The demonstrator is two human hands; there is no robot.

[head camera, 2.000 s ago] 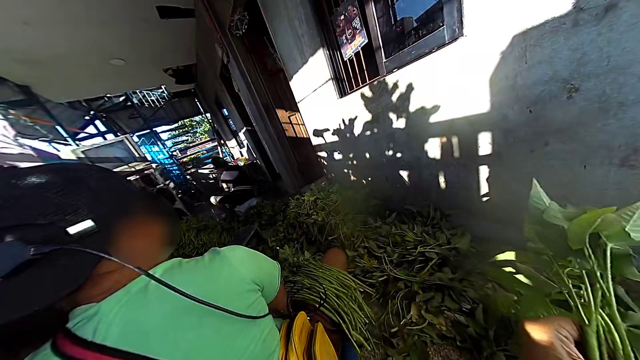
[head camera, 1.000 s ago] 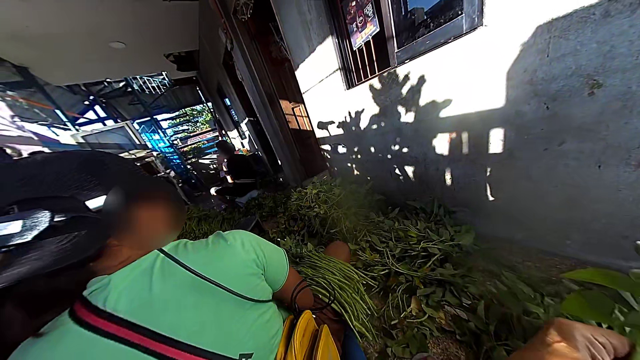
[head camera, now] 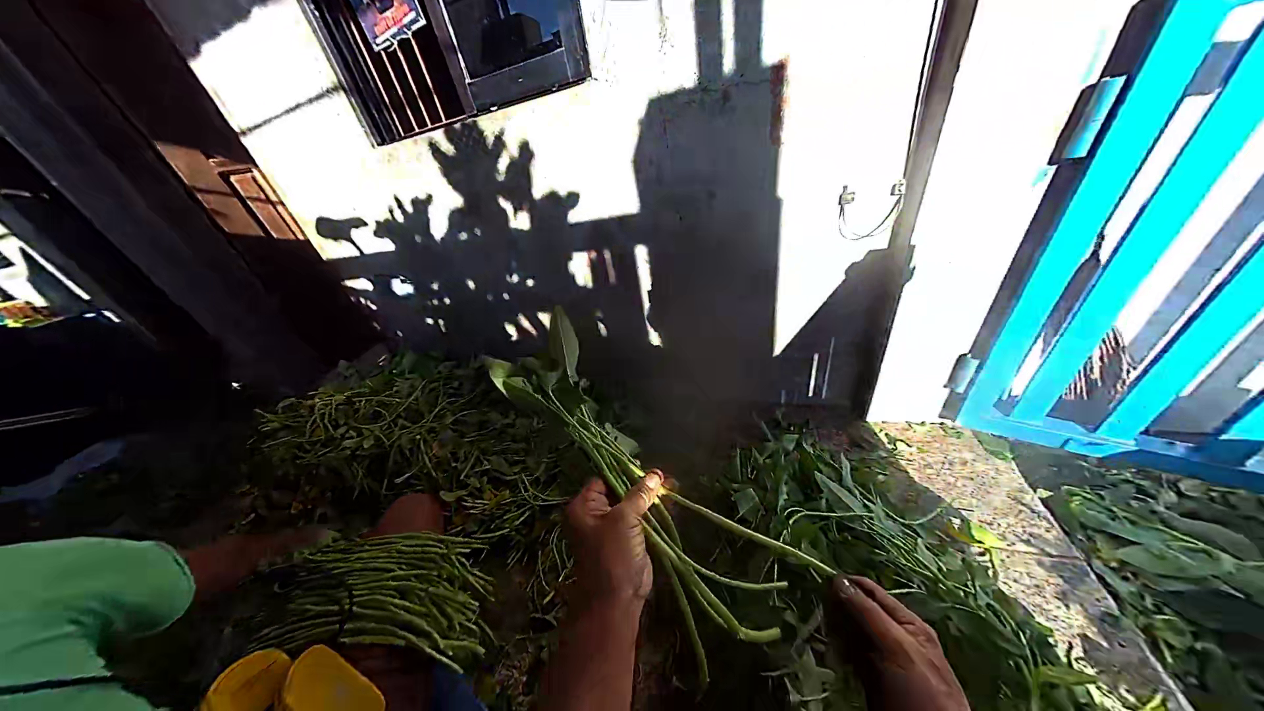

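Note:
Upright near the middle, my left hand [head camera: 617,538] is closed around several long green leafy stems [head camera: 602,444], thumb across them. Their broad leaves point up and away, and their cut ends hang to the lower right. My right hand [head camera: 894,632], at the lower right, pinches the end of one stem between thumb and fingers; that stem runs back to the left hand. Beneath and beyond both hands lies a pile of leafy greens [head camera: 839,494]. A tied bundle of green stems [head camera: 395,597] rests beside the other person at the left.
A person's green sleeve [head camera: 89,612] and arm are close at the left, with yellow material [head camera: 296,681] below. More cut greens [head camera: 395,425] cover the ground before the wall [head camera: 711,237]. A concrete ledge [head camera: 968,484] and a blue metal gate [head camera: 1116,247] stand at the right.
The view has swung right and down, bringing the blue gate into sight. Both my hands now show, with stems between them; one second ago only one hand showed, at the lower right.

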